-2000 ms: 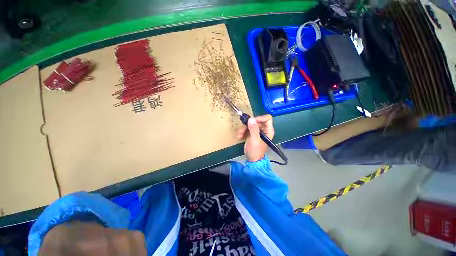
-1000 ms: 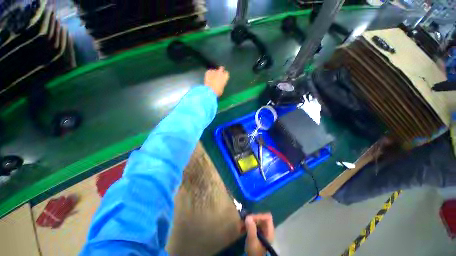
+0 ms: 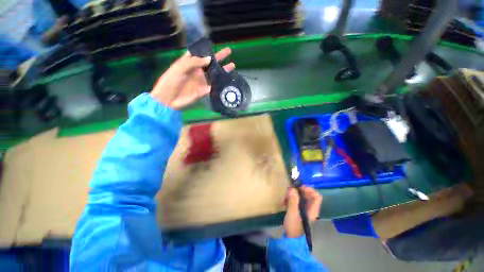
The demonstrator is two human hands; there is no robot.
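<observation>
My left hand is raised over the green-edged conveyor and holds a black headphone by its band. The headphone's ear cup faces up, with a small round white centre. My right hand holds the black soldering iron, tip up, at the cardboard's right edge. The pile of red wires lies on the tan cardboard sheet. Fine cut pieces are blurred at its right. The rest of the headphone is hard to make out.
A blue tray at the right holds a black stand with a yellow sponge, red-handled pliers and a black soldering station. More headphones lie on the conveyor. Cardboard stacks stand beyond it.
My left hand, reaching over the conveyor before, now holds a headphone above its near edge. The view has swung left. My right hand still holds the soldering iron.
</observation>
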